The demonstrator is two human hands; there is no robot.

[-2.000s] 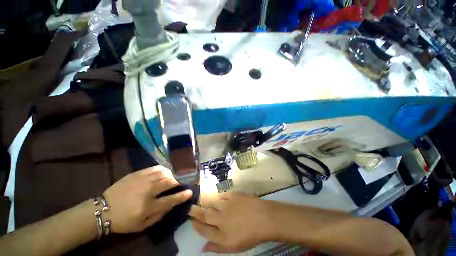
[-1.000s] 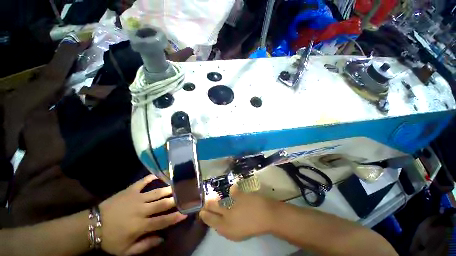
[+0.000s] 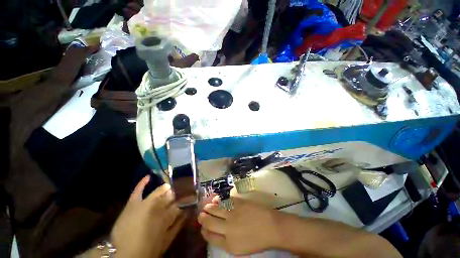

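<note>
The white sewing machine head (image 3: 282, 118) with a blue stripe lies across the view. My left hand (image 3: 146, 216) is on dark brown cloth (image 3: 186, 242) just left of the needle area, its fingertips partly behind the chrome guard (image 3: 182, 174). My right hand (image 3: 237, 224) is right of the guard, fingers bent beside the lit needle area, below the brass-coloured knobs (image 3: 244, 182). The presser foot, needle and cloth edge are hidden, so any grip is unclear. Black cloth (image 3: 96, 156) spreads left of the head.
Black-handled scissors (image 3: 315, 189) and a crumpled pale scrap (image 3: 373, 178) lie under the machine arm. A grey post (image 3: 157, 60) wound with pale cord stands on the head. A white sheet (image 3: 70, 116) lies on the left. White, blue and red bags are heaped behind.
My left hand has turned more upright and moved closer to the guard; its wrist is lower. My right hand stays near the needle. The dark cloth at left has shifted, exposing a white sheet.
</note>
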